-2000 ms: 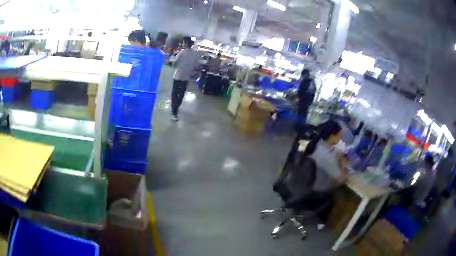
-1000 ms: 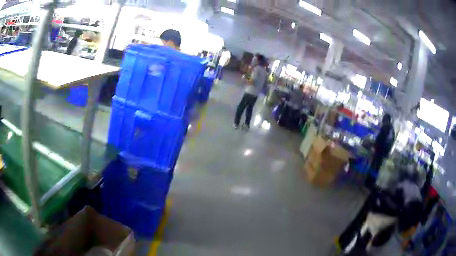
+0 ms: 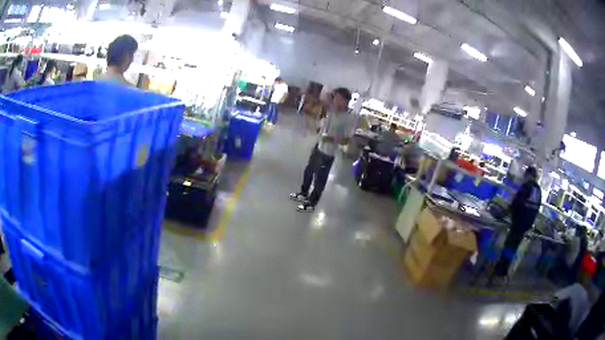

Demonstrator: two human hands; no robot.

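Neither my left hand nor my right hand is in the picture. Nearest in front of me, a tall stack of blue turnover bins [image 3: 83, 192] stands at the left and is cut off by the left and bottom edges. The top bin's open rim shows; what lies inside it cannot be seen.
A person [image 3: 324, 149] stands on the grey floor ahead. Another person's head [image 3: 122, 52] shows behind the bins. Black bins [image 3: 192, 198] and a blue bin [image 3: 244, 135] stand beyond, by a yellow line. Brown cartons [image 3: 438, 249] and benches stand at the right, with a person in dark clothes [image 3: 524, 207].
The view has moved forward along the aisle. The blue stack is now larger and at the left edge. The green-shelved bench has gone from view, and the standing person looks nearer.
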